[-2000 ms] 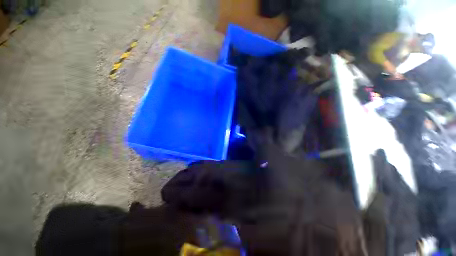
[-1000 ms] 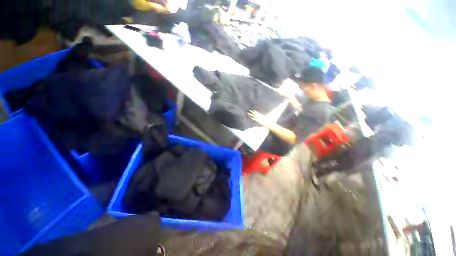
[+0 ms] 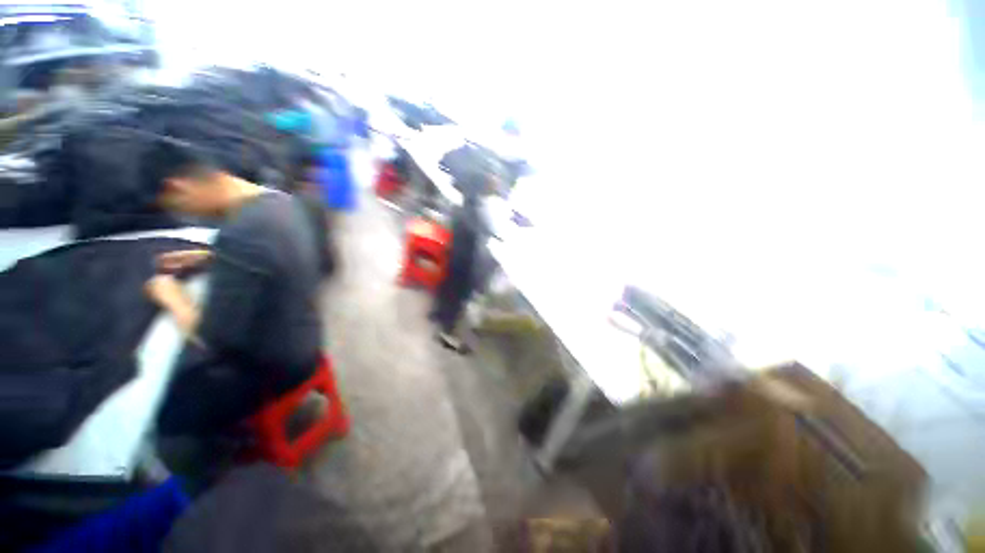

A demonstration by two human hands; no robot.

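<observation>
No hand of mine shows in the head view, which is blurred and partly overexposed. Nearest on the left, a black garment (image 3: 70,324) lies spread on a white worktable (image 3: 121,421). A seated person (image 3: 265,281) has both hands at its edge. Part of a blue bin (image 3: 135,524) shows at the bottom left. A dark grey shape (image 3: 254,513), too blurred to name, overlaps it at the bottom edge.
A red stool (image 3: 306,419) is under the seated person. Another red stool (image 3: 424,254) stands beside a person in dark clothes (image 3: 467,243) farther along the grey aisle (image 3: 394,400). A blurred brown object (image 3: 756,464) is at the lower right. Dark garments (image 3: 205,119) are piled at the back left.
The view has swung right. The bins of dark garments have slid left and mostly out of the picture; the seated person is now larger and at the left, with the aisle in the middle.
</observation>
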